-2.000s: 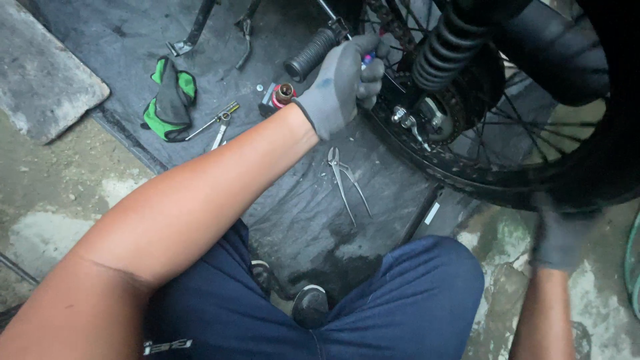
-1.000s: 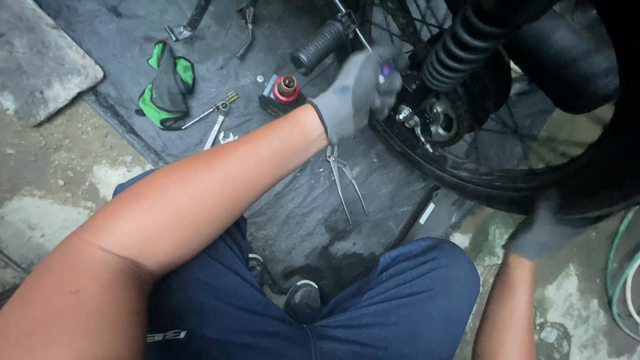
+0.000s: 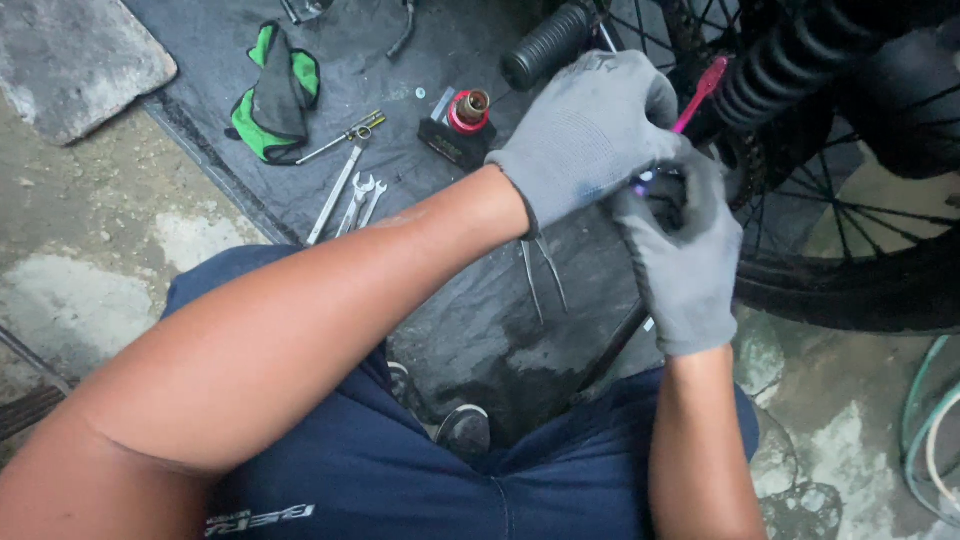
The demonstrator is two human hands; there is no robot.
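Note:
My left hand (image 3: 592, 139), in a grey work glove, is closed around a pink-handled tool, perhaps a brush (image 3: 703, 90), whose handle rises past the fingers. My right hand (image 3: 679, 247), gloved alike, meets it from below; a small shiny purple-blue part shows between them, and whether the right fingers grip it is unclear. Just behind the hands stand the motorcycle's black coil shock absorber (image 3: 780, 64) and spoked rear wheel with its tyre (image 3: 855, 289). A ribbed rubber footpeg (image 3: 547, 45) is above the left hand.
On the dark mat lie metal pliers (image 3: 551, 270) with only the handles showing, several wrenches (image 3: 337, 184), a screwdriver (image 3: 341, 136), a green and black glove (image 3: 277, 97) and a black box-shaped item with a red collar (image 3: 457, 135). A stone slab (image 3: 79, 60) is upper left, a hose (image 3: 911, 435) lower right.
My right hand has left the lower edge of the tyre and moved left and up to meet my left hand. The left hand stays near the wheel hub. The view has shifted nearer.

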